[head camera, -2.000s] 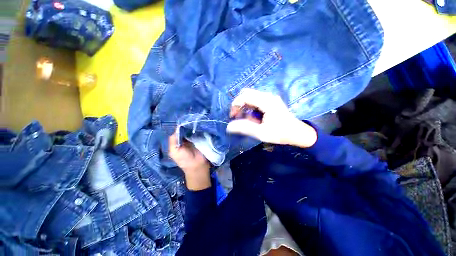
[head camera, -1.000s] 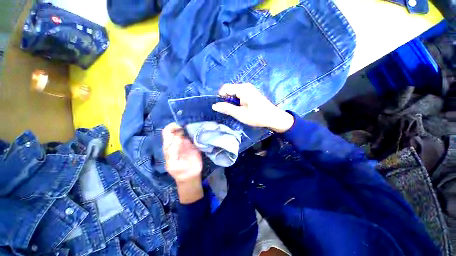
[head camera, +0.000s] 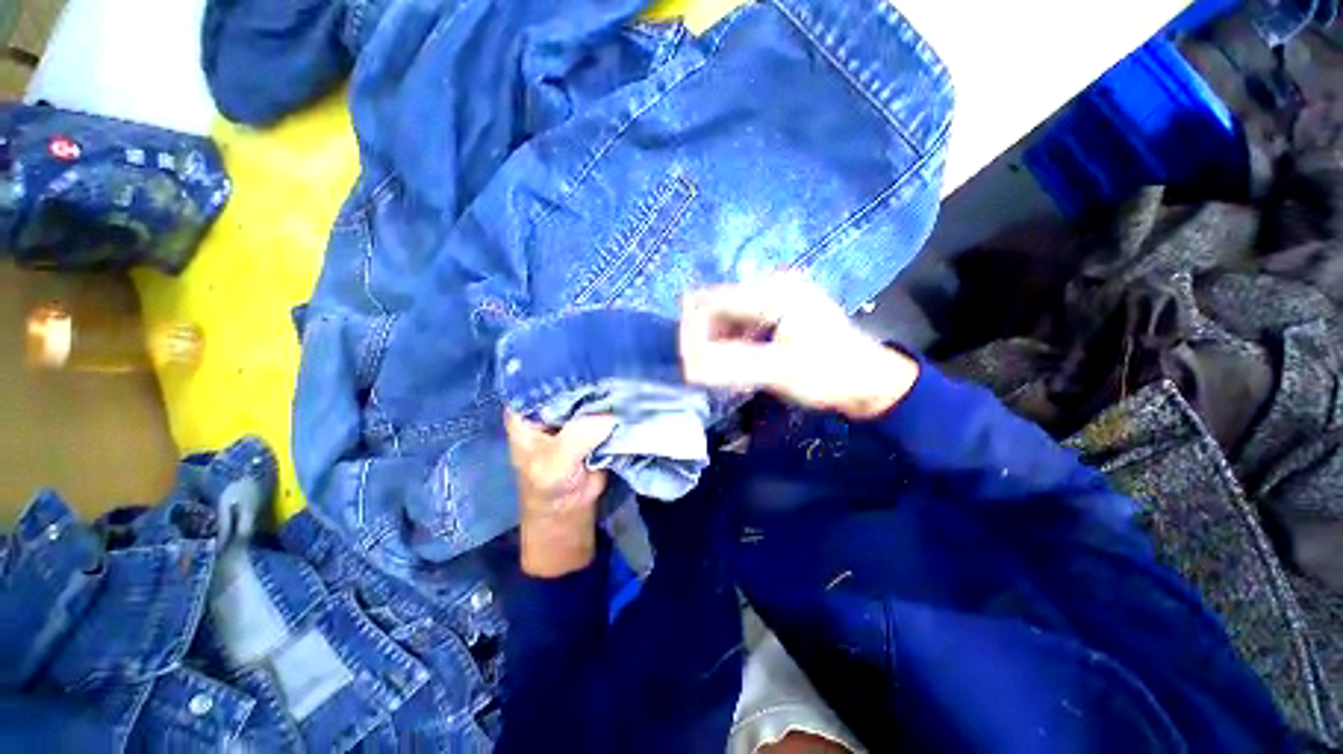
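Observation:
A blue denim jacket (head camera: 707, 162) lies over the table edge towards my lap, its welt pocket (head camera: 633, 243) facing up. My left hand (head camera: 560, 464) holds a cuff (head camera: 597, 354) from below, thumb on the pale turned-back inside (head camera: 656, 442). A small button shows at the cuff's left end. My right hand (head camera: 788, 346) is at the cuff's right end, fingers curled and slightly blurred. No snips can be made out in it; whether it grips the cloth or a tool is unclear.
A pile of denim jackets (head camera: 111, 648) is at lower left. A patterned dark pouch (head camera: 103, 184) lies on the yellow tabletop (head camera: 258, 295). A shiny blue object (head camera: 1141, 133) and dark tweed garments (head camera: 1208, 545) are at right. Thread clippings dot my dark clothes.
The view has shifted, so table items sit further left. The cuff, earlier bunched in my left hand, now shows its band broadly with the pale inside below. The dark object seen in my right hand no longer shows.

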